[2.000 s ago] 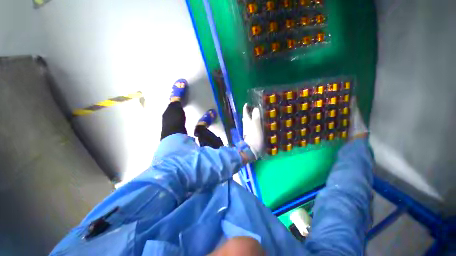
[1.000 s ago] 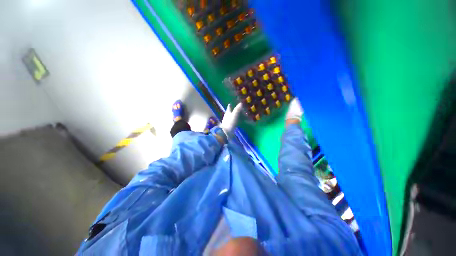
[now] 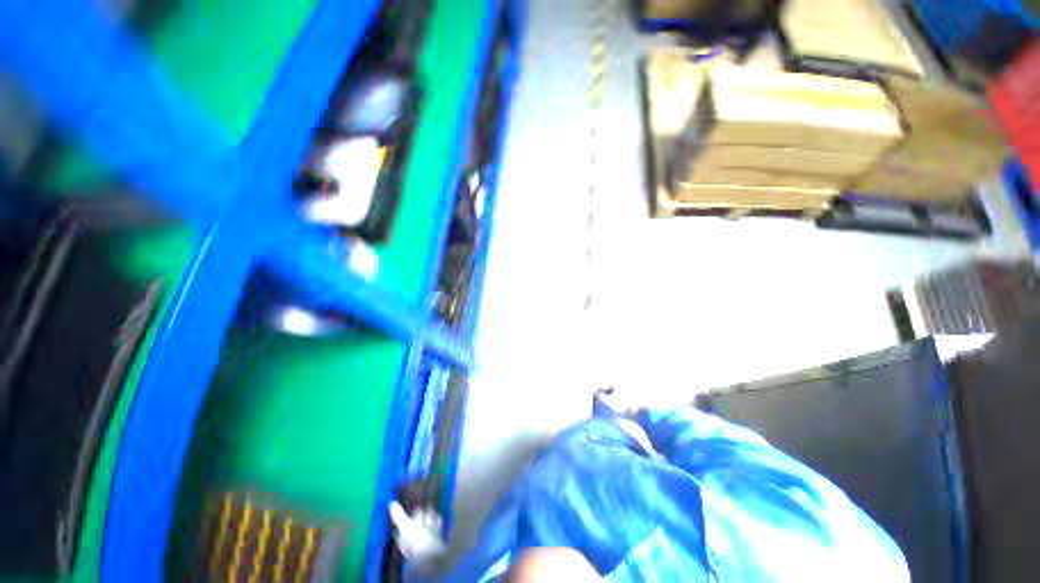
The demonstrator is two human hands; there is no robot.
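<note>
My left hand (image 3: 417, 533), in a white glove, is small and blurred at the lower left, by the front edge of a green rack shelf (image 3: 331, 393). Its fingers look apart and nothing shows in it. A tray of small yellow-topped components (image 3: 265, 544) lies on the shelf to the left of this hand, apart from it and cut off by the bottom edge. My right hand is not visible; only blue smock cloth shows on that side.
Blue rack bars (image 3: 171, 376) cross the left side. Blurred items (image 3: 348, 177) lie on the upper shelf. Stacked cartons (image 3: 798, 131) stand on pallets at the upper right. A dark grey panel or surface (image 3: 844, 438) is at the lower right. Pale floor (image 3: 547, 262) runs between.
The view has swung round, so the rack is now on the left and the floor and cartons on the right. My left hand is apart from the tray; my right hand has left the view.
</note>
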